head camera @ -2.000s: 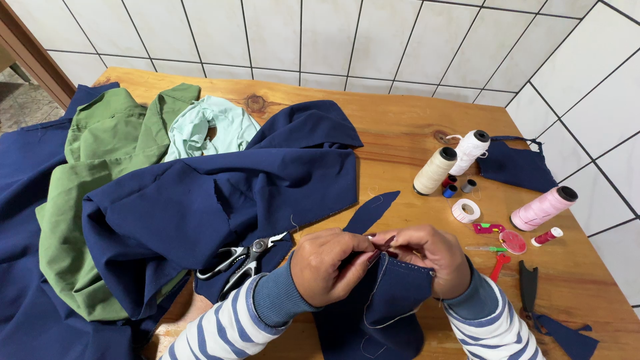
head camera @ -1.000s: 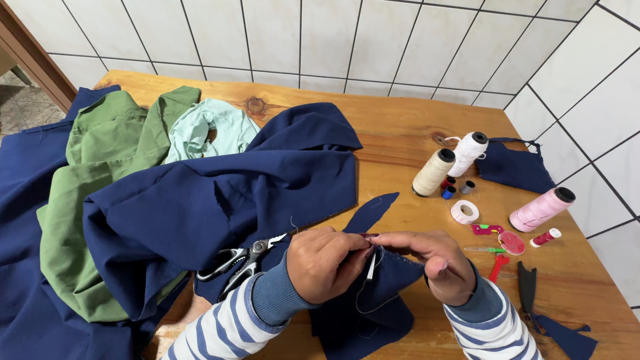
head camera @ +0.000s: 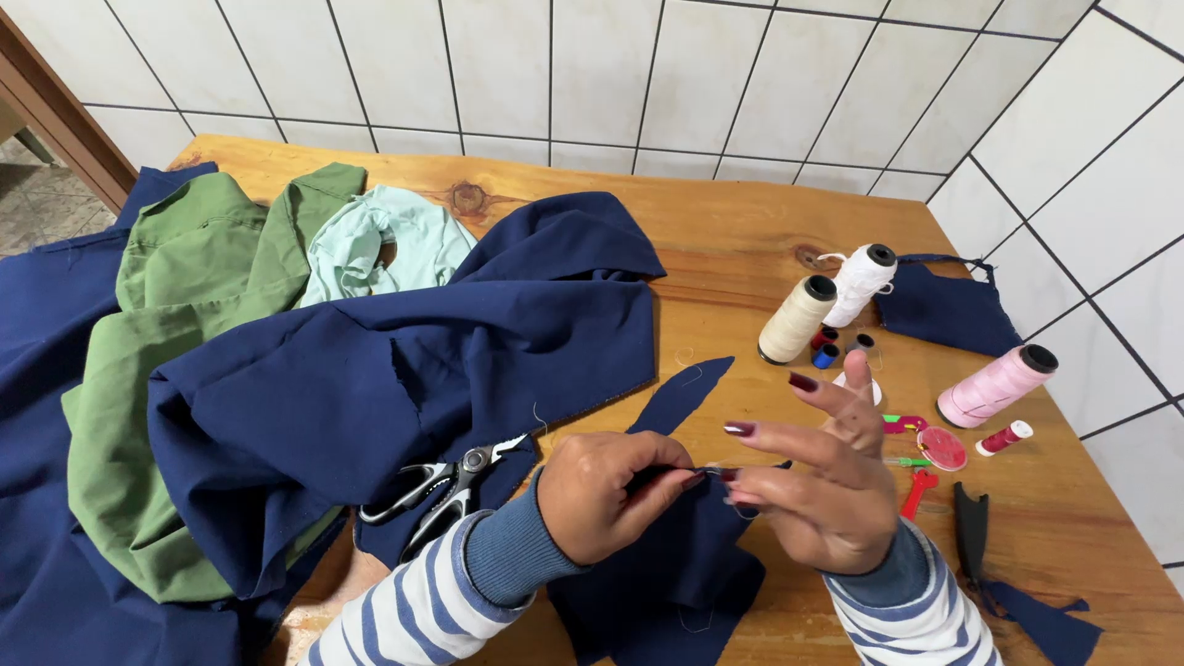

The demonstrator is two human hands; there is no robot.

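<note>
My left hand (head camera: 606, 495) pinches the top edge of a navy blue fabric piece (head camera: 661, 564), which hangs down over the table's front part. Thumb and a finger of my right hand (head camera: 819, 472) meet at the same edge, where light thread shows; the other fingers are spread. Whether a needle is between them cannot be told. Loose thread lies on the lower part of the cloth. Scissors with dark and grey handles (head camera: 453, 490) rest on navy cloth left of my left hand. A pointed navy scrap (head camera: 684, 393) lies just beyond my hands.
Large navy cloth (head camera: 518, 342), green cloth (head camera: 157, 444) and mint cloth (head camera: 416, 240) are heaped at left. Cream (head camera: 797, 319), white (head camera: 862, 285) and pink (head camera: 997, 386) thread cones, small spools, a red pin case (head camera: 943, 449) and a black tool (head camera: 970, 532) are at right. Tiled walls (head camera: 601, 74) border the table.
My right hand has turned and its fingers have spread upward, now over the white tape roll. The navy piece hangs lower from my left hand's pinch than two seconds ago.
</note>
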